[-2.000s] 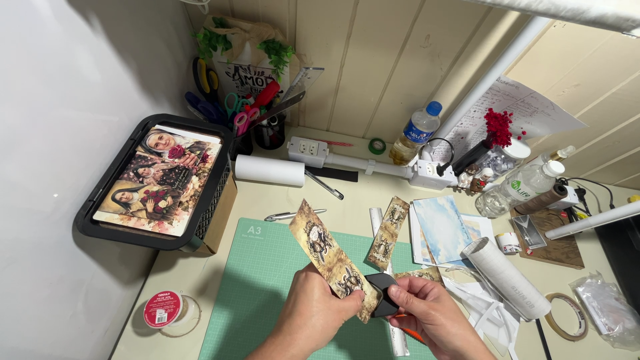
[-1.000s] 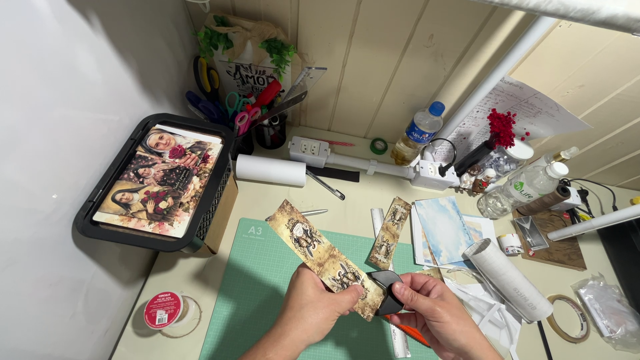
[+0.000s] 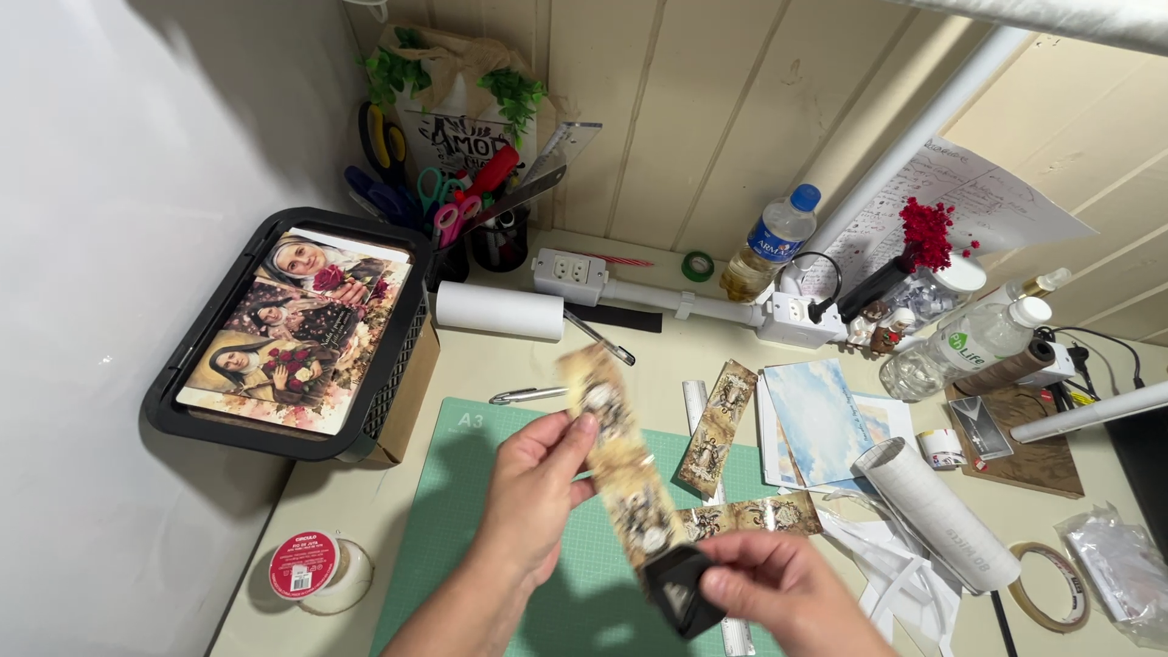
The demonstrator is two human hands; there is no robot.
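My left hand (image 3: 538, 484) pinches a long printed paper strip (image 3: 625, 465) by its upper part, over the green cutting mat (image 3: 456, 511). My right hand (image 3: 766, 584) grips a small black corner punch or similar tool (image 3: 680, 589), which sits at the strip's lower end; the strip's tip there is hidden. Two more printed strips lie beyond: one slanted (image 3: 718, 429) across a clear ruler (image 3: 695, 401), the other (image 3: 776, 514) just behind my right hand. The held strip is slightly blurred.
A black tray of printed pictures (image 3: 182, 365) stands at left, near a ribbon spool (image 3: 306, 566). Pens (image 3: 529, 395) lie behind the mat. At right are cards (image 3: 817, 424), paper scraps (image 3: 903, 575), a cardboard tube (image 3: 940, 511), tape (image 3: 1049, 584) and bottles (image 3: 967, 347).
My left hand has moved up along the strip, which now stands steeper. Another strip behind my right hand shows more fully. The orange-handled thing near my right hand is no longer visible.
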